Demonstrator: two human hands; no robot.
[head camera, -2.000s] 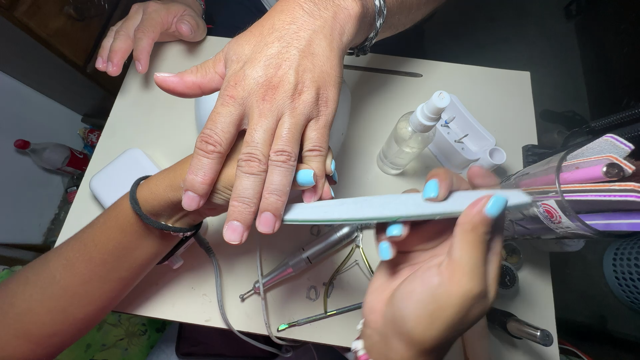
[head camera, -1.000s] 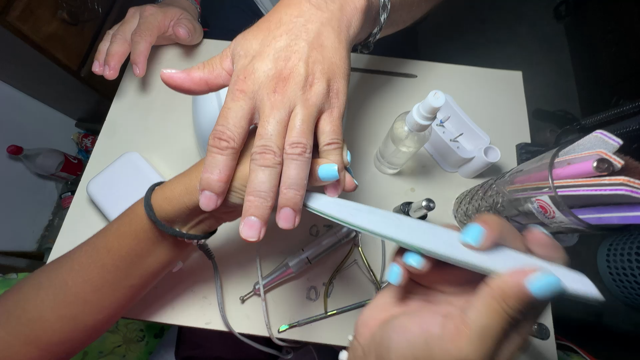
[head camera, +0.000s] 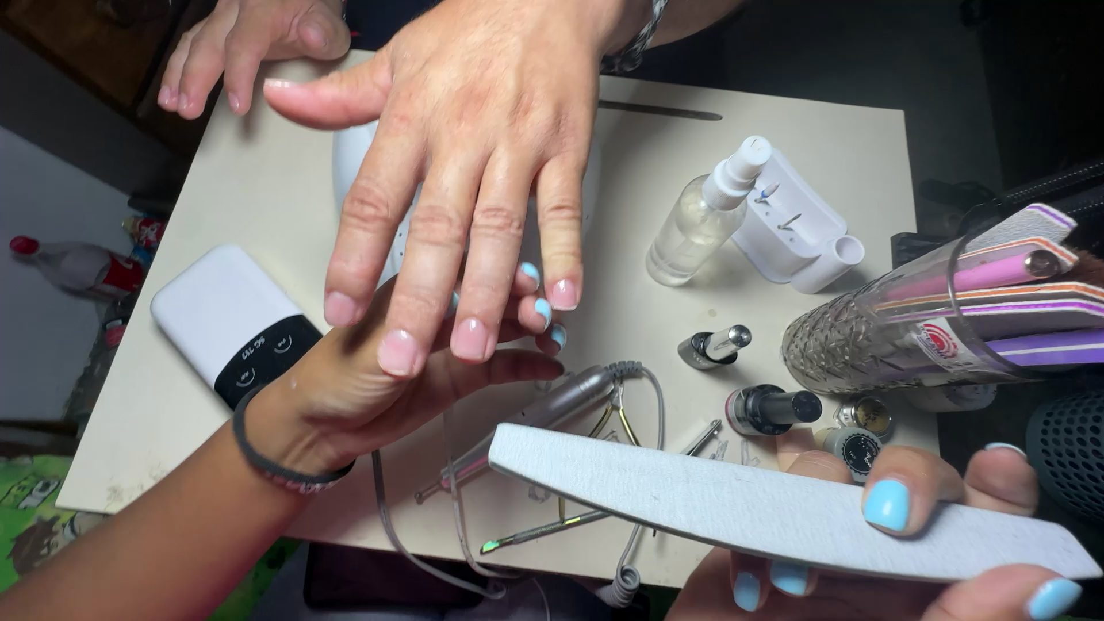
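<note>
My right hand (head camera: 914, 535), with light blue nails, grips a grey nail file (head camera: 733, 500) that lies across the lower right of the view. The file's far end is apart from the other person's fingers. My left hand (head camera: 371, 379) reaches in from the left, palm up with a dark band at the wrist, beneath the other person's hand (head camera: 492, 147). Its fingers are apart and partly hidden; whether they touch that hand, I cannot tell. The person's other hand (head camera: 267, 43) rests at the table's far edge.
On the table (head camera: 828, 129) are a spray bottle (head camera: 690, 233), a white bit holder (head camera: 798, 220), a glass of nail files (head camera: 871, 319), small polish bottles (head camera: 768, 409), a nail drill handpiece (head camera: 552, 405) with cord, a cuticle pusher (head camera: 543, 530) and a white control box (head camera: 233, 310).
The file was at the person's fingertips and is now apart from them, lower and to the right. My left hand's fingers have opened out beneath the person's hand.
</note>
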